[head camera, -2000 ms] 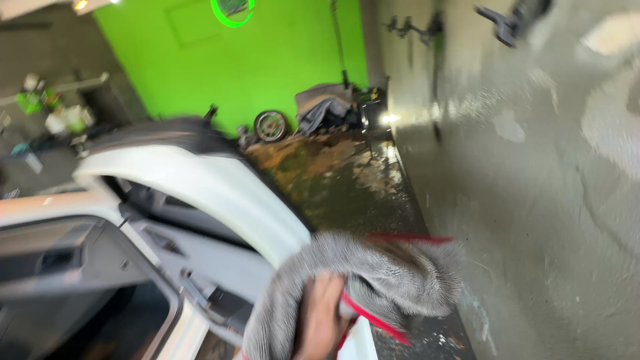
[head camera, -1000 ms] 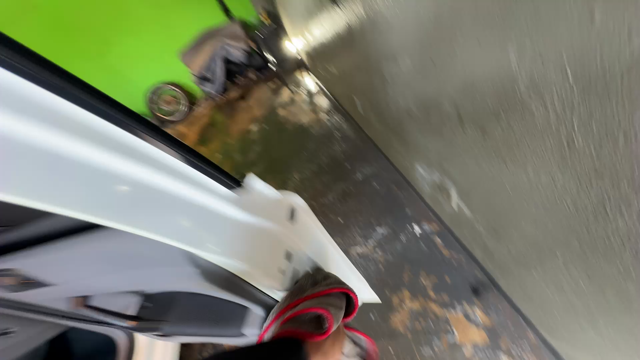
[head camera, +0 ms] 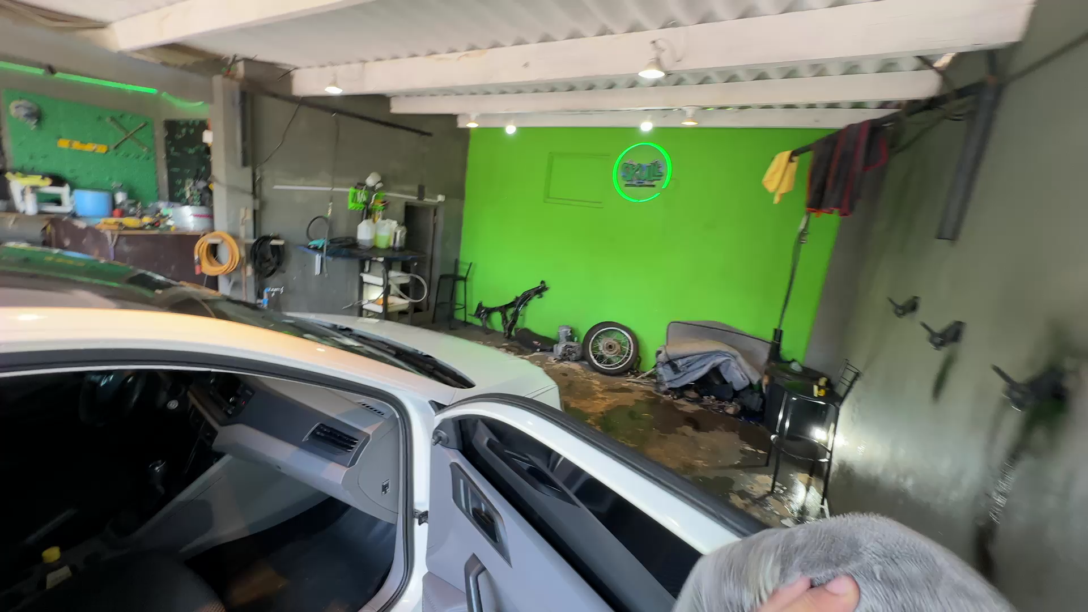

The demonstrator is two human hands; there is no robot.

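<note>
My right hand [head camera: 812, 595] shows only as fingertips at the bottom edge, right of the middle, closed on a thick grey plush towel [head camera: 858, 557]. The towel lies against the rear upper part of the open front door [head camera: 595, 450] of a white car. Its folds hide the rest of the hand and that corner of the door. The door has a grey inner panel, dark glass and a black rubber seal along its frame. Left of it, the grey dashboard [head camera: 289, 425] shows through the door opening. My left hand is out of view.
A grey wall [head camera: 952, 442] with black wall brackets runs along the right. Beyond the door stand a black metal chair [head camera: 799, 416], a covered heap [head camera: 710, 361] and a spoked wheel [head camera: 610, 347] on the wet, patchy floor. Towels [head camera: 841, 170] hang at upper right.
The red-edged towel was bunched in my hand near the door's edge one second ago; now its grey pile side shows over the door. The view has swung up and levelled.
</note>
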